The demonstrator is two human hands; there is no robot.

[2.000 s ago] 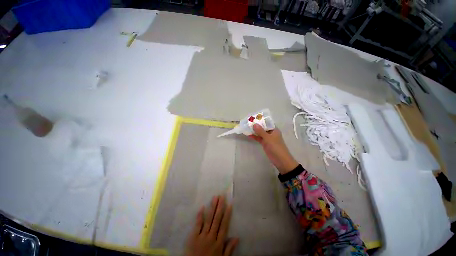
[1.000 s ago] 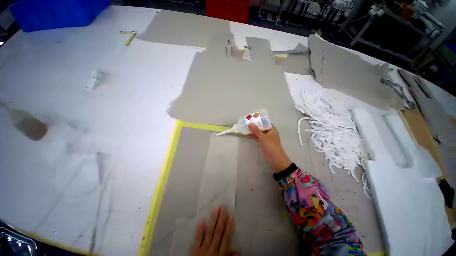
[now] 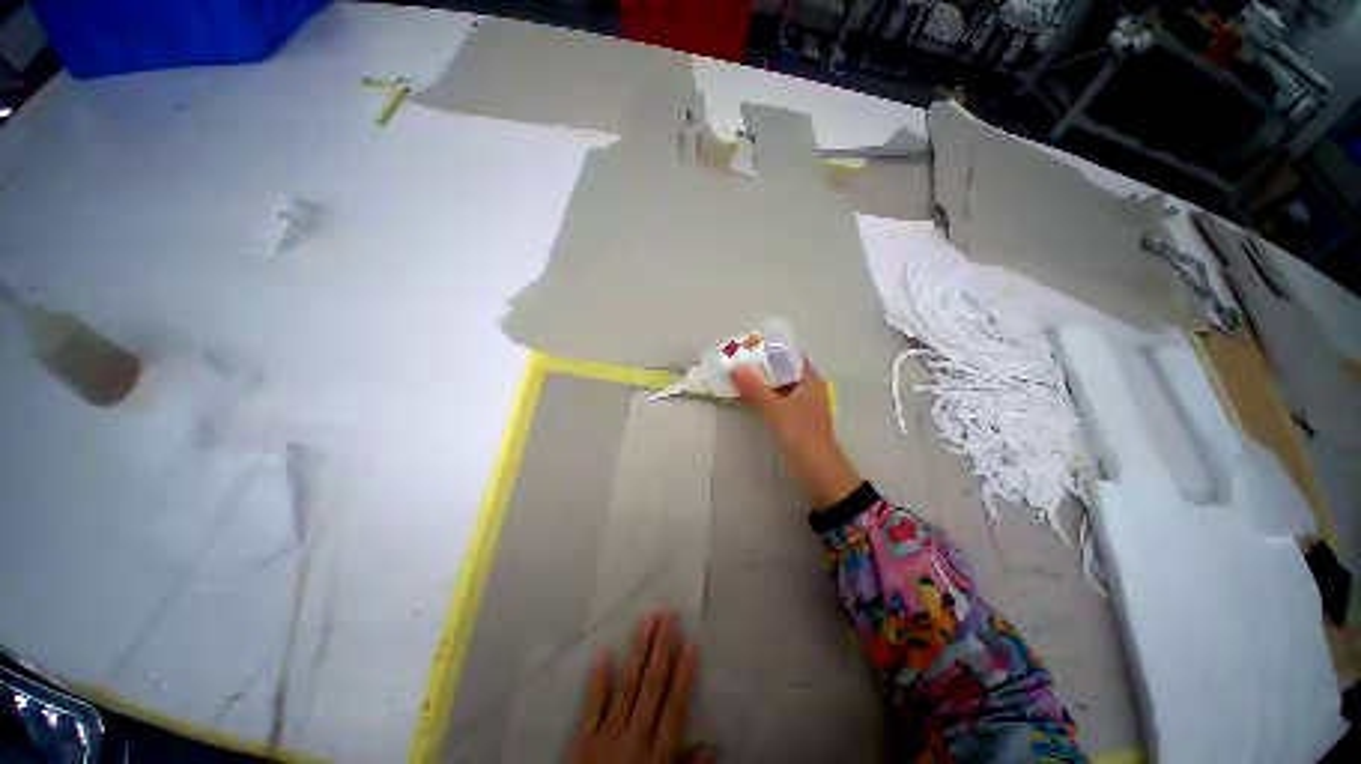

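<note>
My right hand (image 3: 791, 426) is shut on a small white glue bottle (image 3: 758, 358) with red and orange marks. The bottle is tilted, its thin nozzle pointing left, with the tip close to the top end of a pale strip (image 3: 657, 508). The strip lies on the grey-beige sheet (image 3: 776, 597), inside a yellow tape (image 3: 488, 537) outline. I cannot tell if the nozzle touches it. My left hand (image 3: 639, 702) lies flat at the bottom edge of the picture, fingers pointing away from me, over the strip's near part; its wrist is cut off.
White cords (image 3: 978, 388) lie heaped right of centre, beside white padding (image 3: 1194, 582). A brownish bottle (image 3: 87, 361) and a small crumpled white piece (image 3: 288, 223) are at left. A blue crate (image 3: 164, 30) and a red crate (image 3: 687, 24) are at the far edge.
The glue bottle's nozzle has stayed near the strip's far end while the bottle shifted slightly left. My left hand has moved slightly down in the picture and stays flat.
</note>
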